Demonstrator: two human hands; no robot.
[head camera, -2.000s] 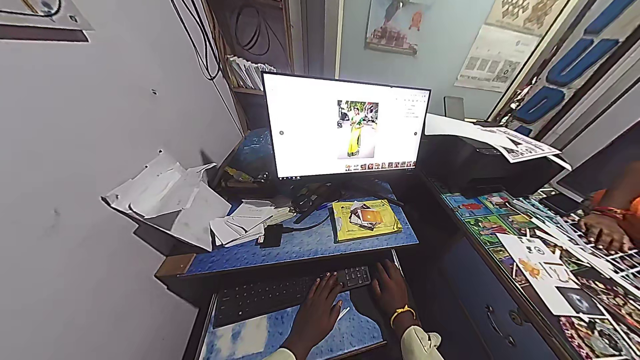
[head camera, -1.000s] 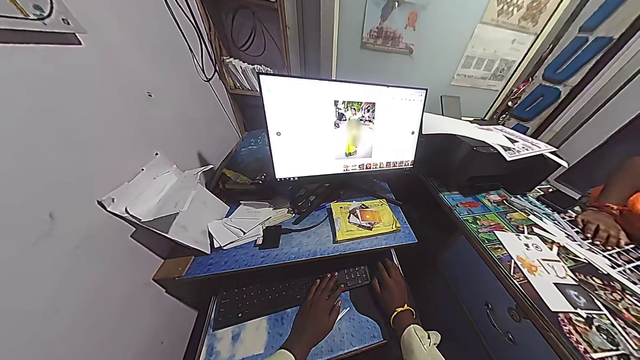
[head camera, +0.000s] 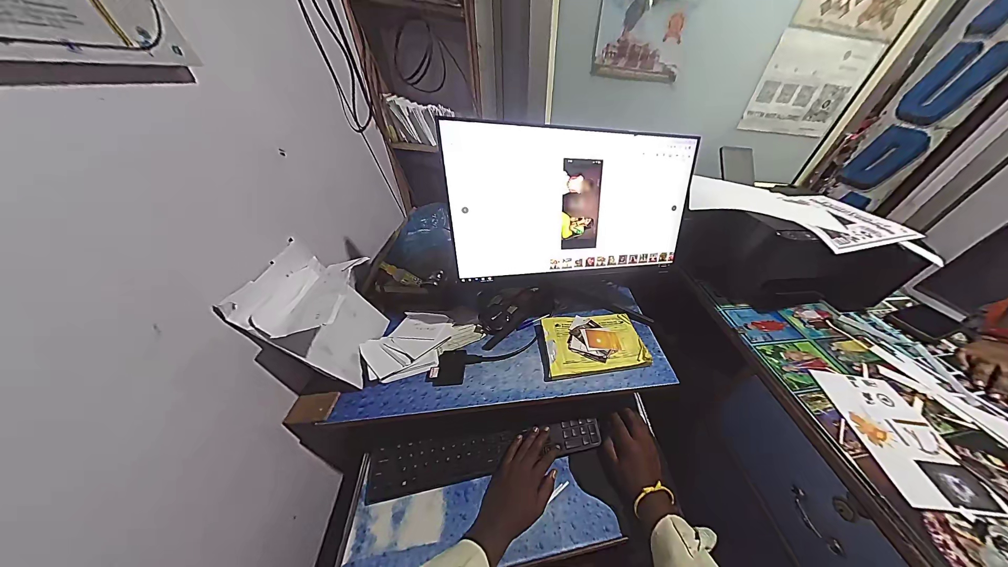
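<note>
My left hand (head camera: 520, 484) rests on the right part of a black keyboard (head camera: 437, 465), its fingertips near the arrow keys. My right hand (head camera: 632, 453) lies palm down just right of the number pad, a yellow band at its wrist; whether a mouse is under it I cannot tell. Both are on a pull-out tray with a blue patterned surface (head camera: 409, 516). Above the desk stands a monitor (head camera: 504, 197), which displays a picture with a row of thumbnails below. A yellow packet (head camera: 563, 358) with small photos on it lies in front of the monitor.
Loose papers (head camera: 409, 346) and a black adapter with a cable (head camera: 450, 368) lie on the desk's left part. A black printer (head camera: 795, 264) with sheets on top stands at right. Another person's hand (head camera: 984, 362) rests over a counter with prints (head camera: 882, 425).
The picture on the monitor has changed from a figure in yellow outdoors to a narrow, dark picture. Both my hands have stayed in about the same place.
</note>
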